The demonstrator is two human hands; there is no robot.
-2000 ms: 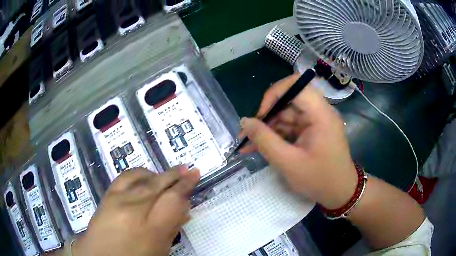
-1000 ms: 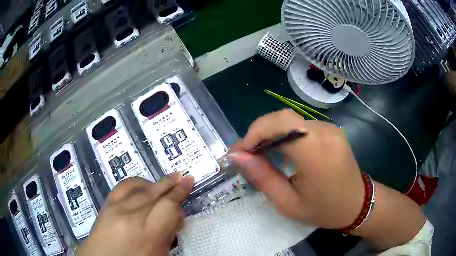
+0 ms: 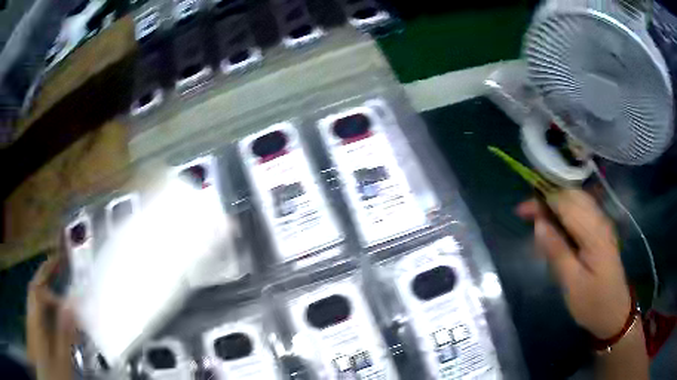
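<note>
My left hand (image 3: 50,319) is at the left edge, blurred, and holds the white label sheet (image 3: 156,260), which is raised over the left part of the clear blister tray (image 3: 475,252). Two rows of white retail packs (image 3: 378,189) with black ovals lie in the tray pockets; the sheet hides some of them. My right hand (image 3: 590,271) is to the right of the tray, blurred, with a dark slim tool (image 3: 558,221) in its fingers. The yellow-green tweezers or sticks (image 3: 516,165) lie at its fingertips; whether it touches them is unclear.
A white desk fan (image 3: 605,89) stands at the upper right, its cable (image 3: 647,249) running down beside my right hand. A blurred whitish cylinder (image 3: 508,95) is beside it. A grey strip (image 3: 297,85), darker packs (image 3: 241,59) and a brown board (image 3: 70,163) lie beyond the tray.
The label sheet has moved from the tray's near right part to the left with my left hand, uncovering lower-row packs. My right hand has moved right, away from the packs. The view has shifted.
</note>
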